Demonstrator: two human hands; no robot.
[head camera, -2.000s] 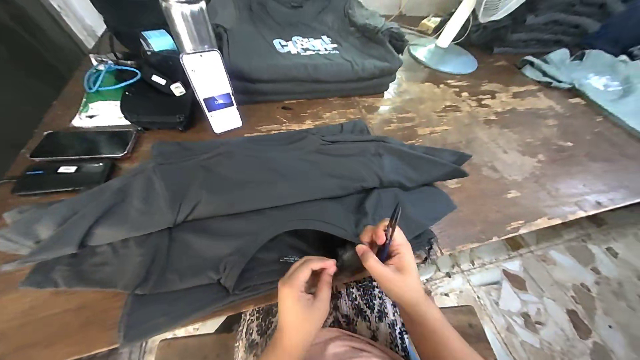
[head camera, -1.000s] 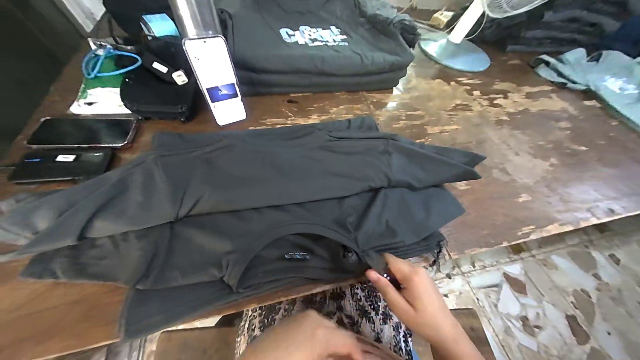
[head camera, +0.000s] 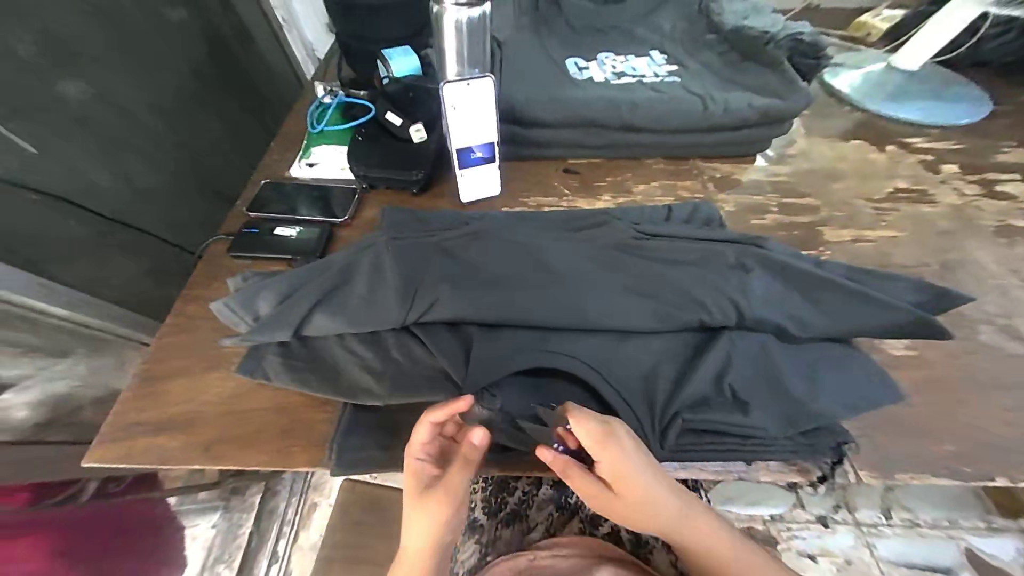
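Note:
Dark grey T-shirts (head camera: 560, 280) lie in overlapping layers along the near edge of the wooden table, sleeves spread to both sides. The curved neckline (head camera: 560, 362) of the lowest visible shirt faces me. My left hand (head camera: 444, 452) is at the left part of that neckline, its thumb and forefinger apart near the cloth; whether it pinches some fabric is hard to tell. Just right of it, my right hand (head camera: 600, 460) is closed around a small dark tool with pointed blades (head camera: 542, 428), which looks like thread snippers. Its tips point left toward the collar fabric.
Folded dark shirts (head camera: 640, 104) with a light print are stacked at the back. A propped phone (head camera: 472, 136), a steel bottle (head camera: 462, 40), a black case (head camera: 392, 156), a flat phone (head camera: 304, 200) and a black device (head camera: 280, 238) stand left. A fan base (head camera: 906, 88) is back right.
My left hand has risen from my lap to the neckline. My right hand has moved left along the collar and now shows the dark tool. The view has shifted left.

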